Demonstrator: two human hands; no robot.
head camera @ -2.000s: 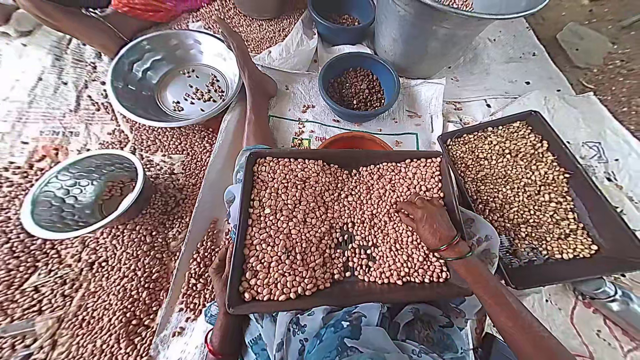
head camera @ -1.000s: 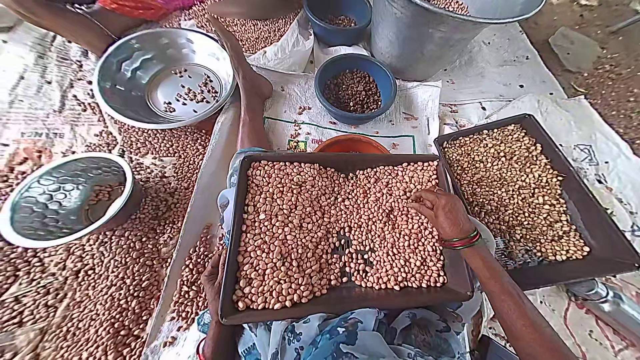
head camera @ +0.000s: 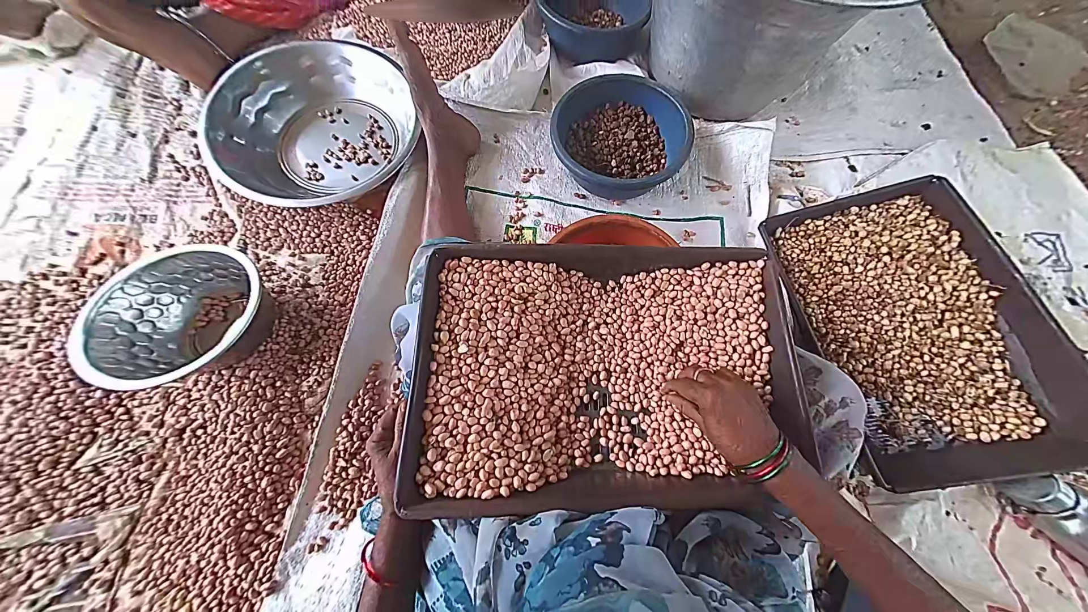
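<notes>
A dark rectangular tray (head camera: 595, 497) rests on my lap, covered with a layer of pinkish-brown nuts or seeds (head camera: 501, 365) that thins at the centre, where the dark bottom shows. My left hand (head camera: 387, 450) holds the tray's left edge, its fingers partly hidden beneath it. Over the right half, my right hand (head camera: 722, 416) touches the seeds with bent fingertips; whether it pinches one cannot be told. Beyond the tray's far edge shows part of an orange bowl (head camera: 614, 229). To the right lies a second dark tray (head camera: 952, 463) of paler, yellowish seeds (head camera: 909, 323).
Loose seeds (head camera: 229, 476) cover the sheet at left, around two steel bowls (head camera: 310, 64) (head camera: 161, 314). Ahead stand blue bowls (head camera: 620, 183) of darker pieces and a large metal vessel (head camera: 739, 59). Another person's leg (head camera: 161, 42) is at upper left.
My right hand has lowered from just above the seeds onto them, a little nearer the tray's middle. My left hand stays at the tray's left edge.
</notes>
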